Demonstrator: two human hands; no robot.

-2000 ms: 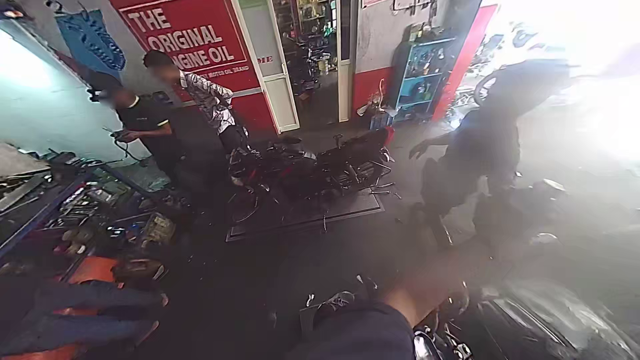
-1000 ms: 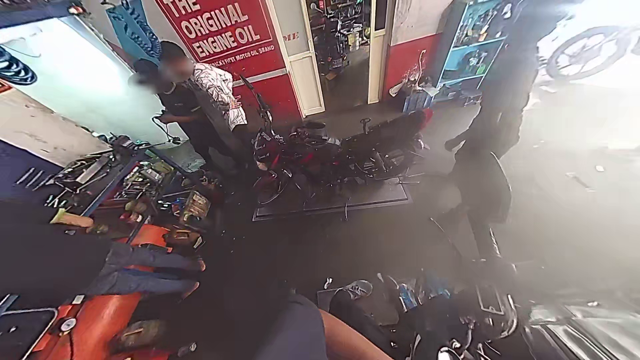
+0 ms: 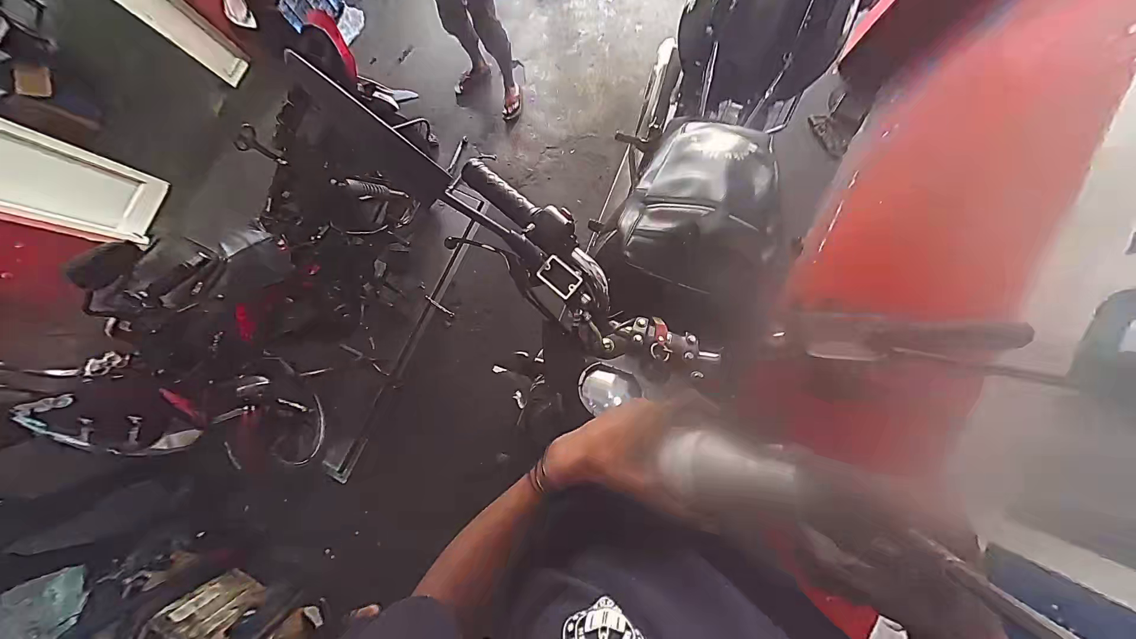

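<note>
My left hand (image 3: 612,444) lies beside the round chrome-rimmed part (image 3: 610,388) at the middle of a motorcycle's handlebar. A dark band circles the wrist. The fingers are blurred, and whether they hold anything cannot be told. Right of them is a blurred pale grey, rounded thing (image 3: 728,470). Up and left of the hand, the handlebar bears a black rubber grip (image 3: 499,193), a lever and a brake fluid reservoir (image 3: 560,277). An ignition key area with a red part (image 3: 658,330) sits nearer. My right hand cannot be made out.
A dark motorcycle with red parts (image 3: 244,324) stands at left, beside a metal floor frame (image 3: 404,364). Beyond the handlebar is a black motorcycle seat (image 3: 688,209). A person's legs (image 3: 479,44) stand at the top. A blurred red surface (image 3: 932,213) rises at right.
The view has swung strongly downward and turned. The handlebar of the near motorcycle now fills the middle, with my left hand by it. The standing person at right shows only as legs.
</note>
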